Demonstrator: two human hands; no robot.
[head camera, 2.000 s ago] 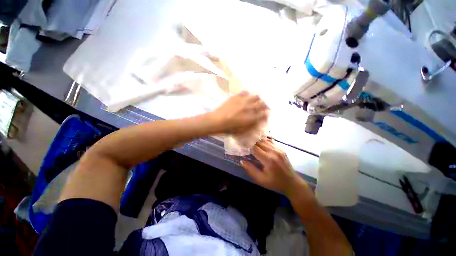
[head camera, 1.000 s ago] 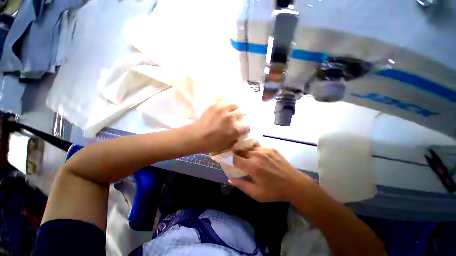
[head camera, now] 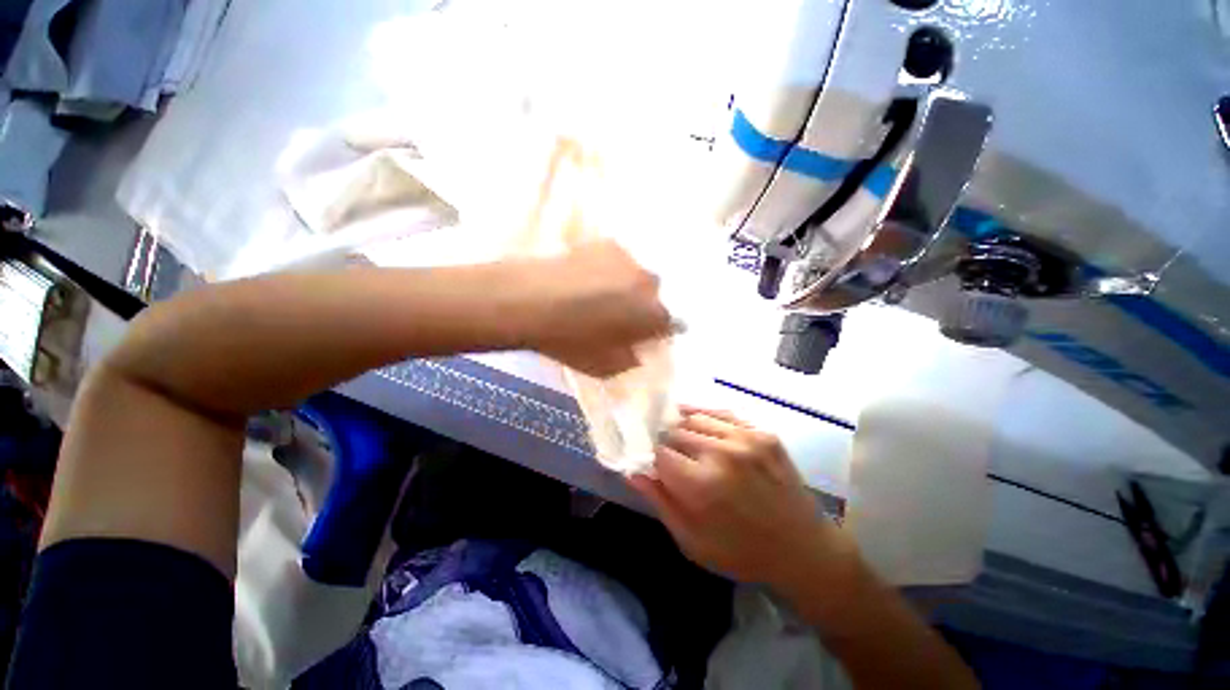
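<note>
A cream cloth piece (head camera: pixel 618 411) hangs between my hands over the table's front edge. My left hand (head camera: pixel 600 307) is closed on its upper part, with the fingers hidden. My right hand (head camera: pixel 728 485) pinches its lower end at the table edge. A larger white cloth (head camera: pixel 364 189) lies rumpled to the left and behind, partly washed out by glare. The sewing machine head (head camera: pixel 863 148) stands to the right, with a dark grey cylinder (head camera: pixel 807 341) beneath it. The needle area is overexposed.
A cream card (head camera: pixel 917 492) lies right of my right hand, with dark snips (head camera: pixel 1149 537) farther right. A grey ruler (head camera: pixel 492 404) runs along the front edge. A blue basket (head camera: pixel 354 492) is below left. Grey-blue cloth (head camera: pixel 115 54) lies far left.
The cream piece now shows stretched out below my left hand. My hands have moved a little apart, my right hand lower. The camera view has shifted.
</note>
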